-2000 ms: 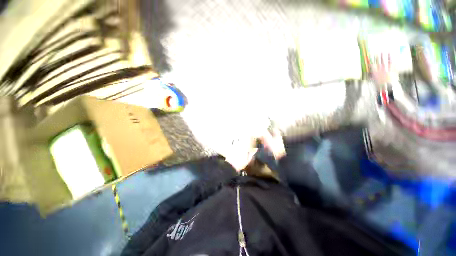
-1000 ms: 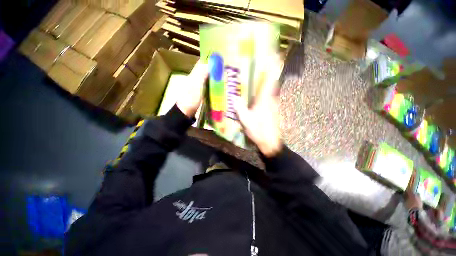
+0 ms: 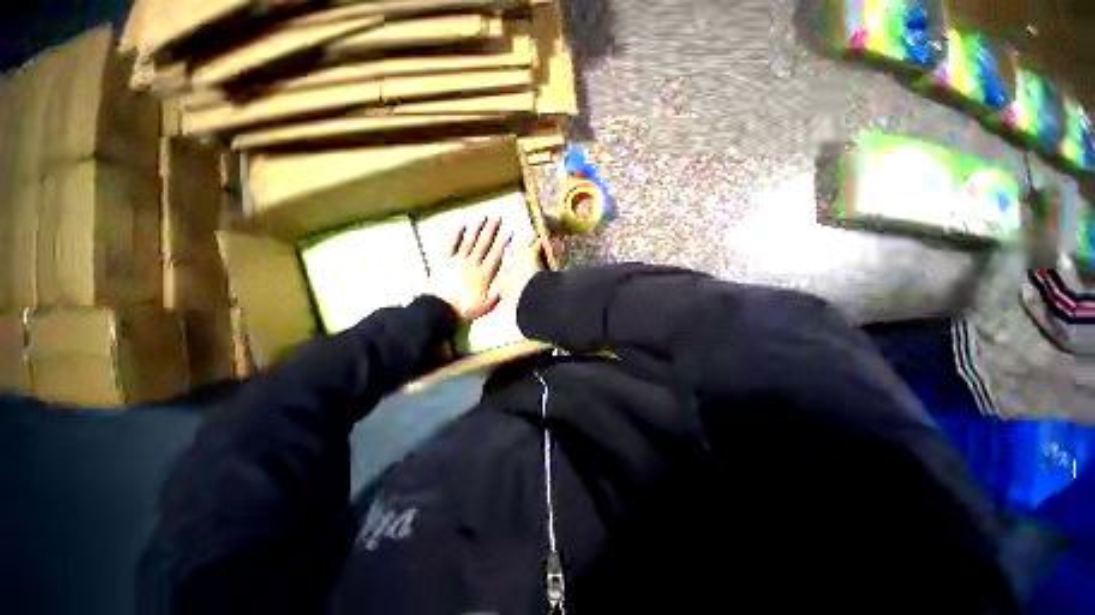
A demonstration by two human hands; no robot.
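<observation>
An open shipping carton [image 3: 267,282] lies in front of me at centre-left. Two white-faced product boxes lie side by side in it, a left one [image 3: 360,270] and a right one [image 3: 442,225]. My left hand [image 3: 476,267] lies on the right product box with its fingers spread. My right hand [image 3: 519,272] is beside it at the carton's right wall, small, blurred and partly hidden by its sleeve; its fingers cannot be made out.
Flat cartons [image 3: 384,90] are piled behind the carton. Stacked cartons [image 3: 72,240] stand at the left. A blue tape dispenser [image 3: 584,202] lies right of the carton. A green-and-white product box [image 3: 931,186] and a row of colourful boxes [image 3: 961,66] are farther right. A striped sleeve [image 3: 1063,306] shows at the right edge.
The product box that both hands held up a second ago is no longer raised; two boxes now lie in the carton. My hands are lower, inside the carton, and the view has turned.
</observation>
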